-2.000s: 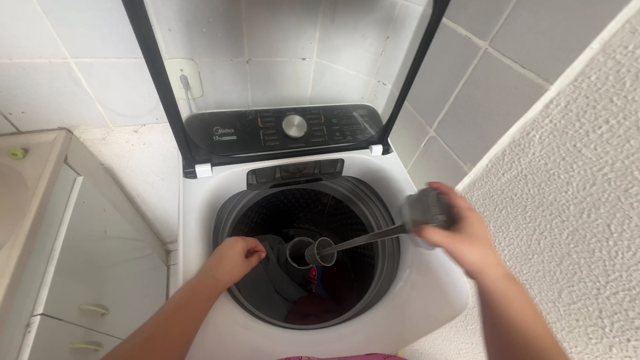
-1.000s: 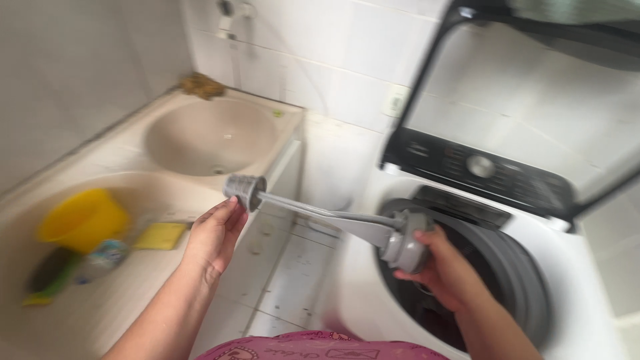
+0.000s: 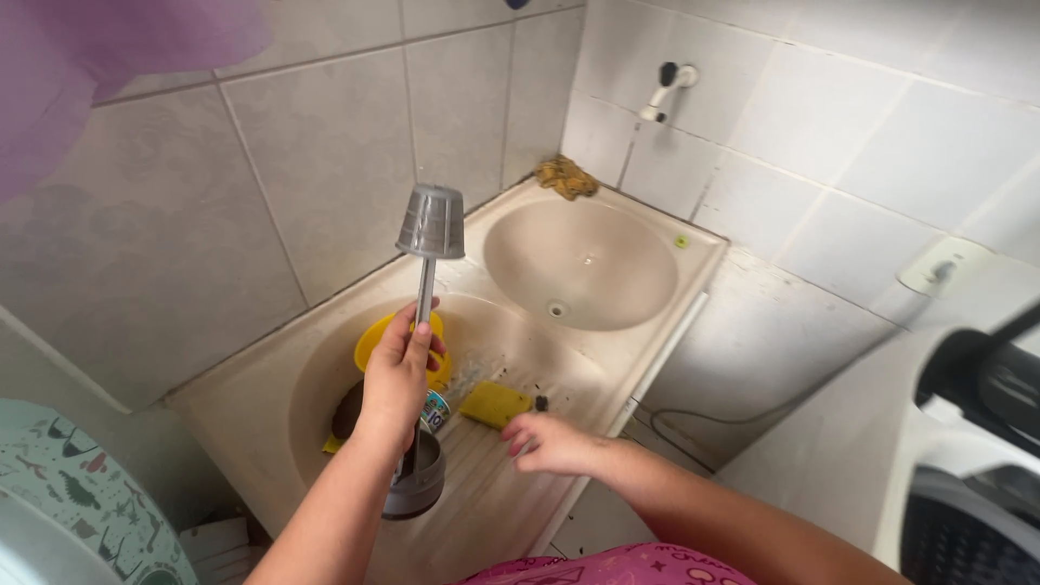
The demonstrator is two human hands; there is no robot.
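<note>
My left hand [image 3: 398,366] is closed around the thin shaft of a grey plastic washing-machine part [image 3: 435,223], held upright above the laundry sink. A ribbed cup forms its top end, and a wider round grey base shows below my wrist. My right hand [image 3: 548,443] holds nothing, its fingers loosely curled just below a yellow sponge [image 3: 494,404] on the ribbed washboard. Behind my left hand, a yellow plastic container [image 3: 375,337] lies in the sink basin, partly hidden. A small printed container [image 3: 435,412] and a dark object [image 3: 348,413] are beside it.
A beige round basin [image 3: 581,264] with a drain adjoins the washboard sink. A brown cloth [image 3: 566,177] lies at its back corner, under a wall tap [image 3: 668,91]. The washing machine [image 3: 845,439] stands at right, its cable running along the wall. A patterned light-green item [image 3: 89,496] is at lower left.
The view has swung left from the washing machine to the sink. The grey part, held across both hands one second ago, is now upright in my left hand; my right hand has let go.
</note>
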